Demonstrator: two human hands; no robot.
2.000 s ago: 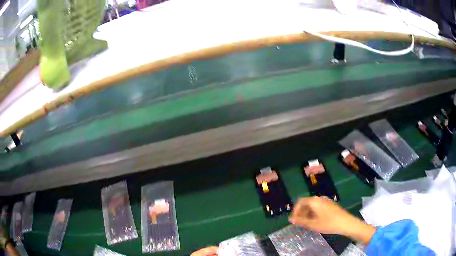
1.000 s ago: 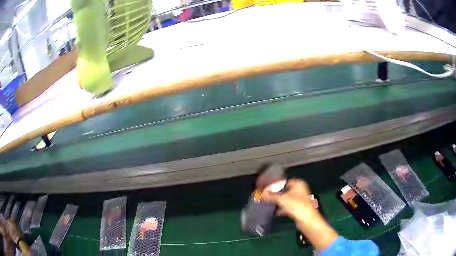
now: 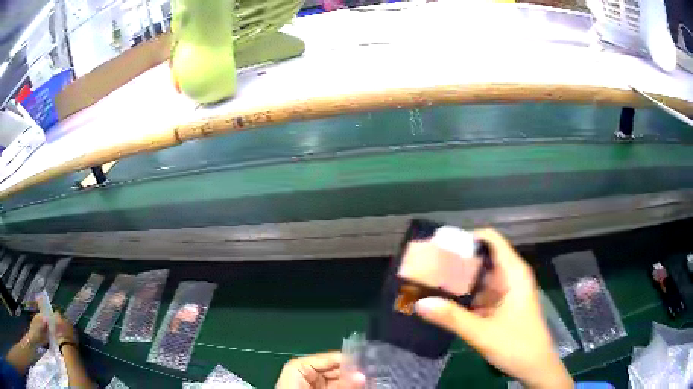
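Observation:
My right hand [image 3: 505, 311] holds a black display module [image 3: 391, 308] by its upper end, thumb beside the orange flex. The module's pinkish patch and white film face me. My left hand [image 3: 319, 372] is at the bottom edge, partly cut off, and holds a clear bubble bag [image 3: 399, 366]. The module's lower end is at the bag's upper end; whether it is inside the opening is unclear.
Bagged modules [image 3: 181, 327] lie at the left of the green belt, another [image 3: 589, 300] at the right. A bare module [image 3: 666, 290] and a bag heap [image 3: 665, 365] are far right. Another person's hands [image 3: 53, 334] are lower left. A shelf edge [image 3: 365, 105] crosses above.
My right hand has raised the module towards the camera and turned it clearly into view. My left hand has come back into view with a bubble bag. The bagged modules at left have shifted left.

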